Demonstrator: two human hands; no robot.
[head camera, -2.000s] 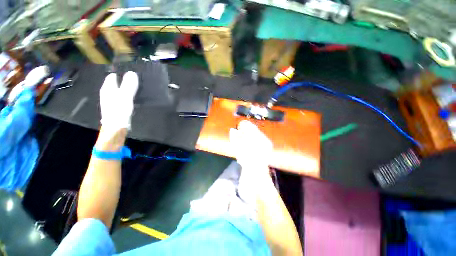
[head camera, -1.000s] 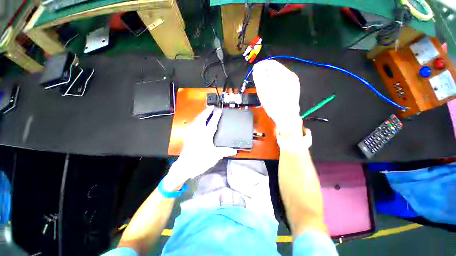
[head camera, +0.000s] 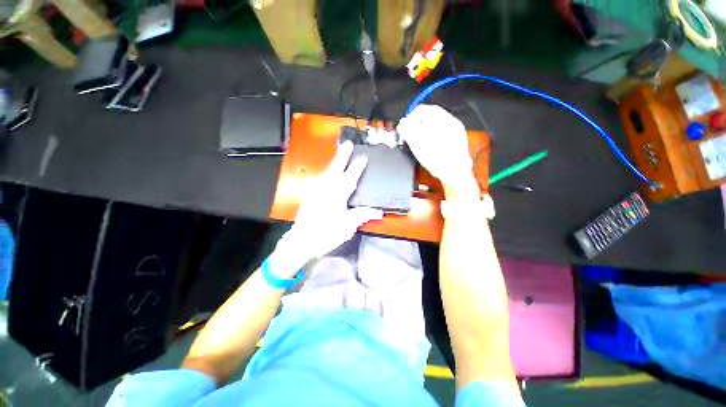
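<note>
A flat black set-top box (head camera: 382, 179) lies on the orange-brown test fixture (head camera: 298, 171), its far edge close against the fixture connectors (head camera: 384, 136). My left hand (head camera: 328, 199), in a white glove, grips the box by its left side and near edge. My right hand (head camera: 436, 139), also gloved, is at the right end of the connectors, by the near end of the blue network cable (head camera: 509, 86). Its fingertips are blurred, so I cannot tell whether they hold the plug.
Another black box (head camera: 253, 124) lies left of the fixture; several more (head camera: 102, 63) are at the far left. A green stick (head camera: 519, 168), a remote control (head camera: 611, 226) and an orange control box (head camera: 662, 139) are at the right. AV plugs (head camera: 425, 60) lie behind the fixture.
My left hand came from the left of the bench onto the box, which now lies on the fixture. My right hand moved from the fixture's front to the connectors. The view has shifted.
</note>
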